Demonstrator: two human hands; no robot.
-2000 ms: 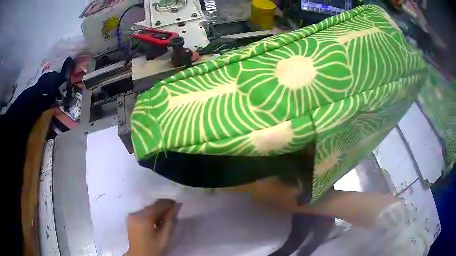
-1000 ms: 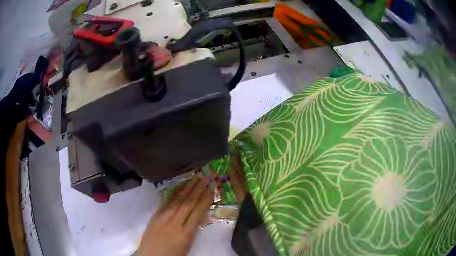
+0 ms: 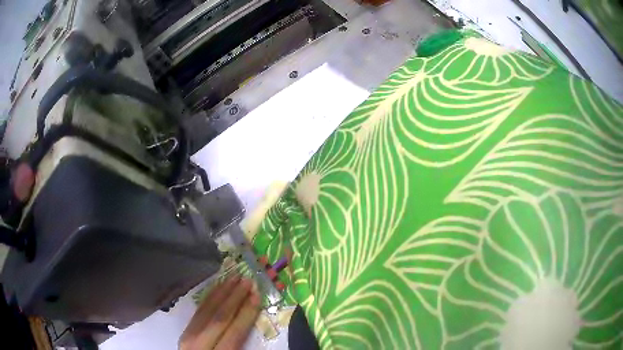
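Note:
The green floral bag (image 3: 437, 198) lies on the right and reaches under the work clamp (image 3: 263, 284). Its edge with a small purple binding (image 3: 279, 264) is beside the clamp. My left hand (image 3: 222, 318) is at the bottom, left of the clamp, fingers together against the green fabric; whether they pinch it cannot be told. A dark strap or lining piece (image 3: 300, 331) shows at the bottom edge beside the bag. My right hand is not visible; the bag covers that area. A tan guide piece (image 3: 268, 325) sits by the clamp.
The dark grey machine head (image 3: 109, 239) fills the left, with a black cable (image 3: 113, 82) over it. A white sheet (image 3: 273, 130) lies on the metal bed (image 3: 355, 41) behind the work. A green tuft (image 3: 437, 42) is at the bag's far edge.
The bag went from being held up across the bed to lying beside the clamp. The view has since moved closer, with the head further left. My left hand stays by the clamp.

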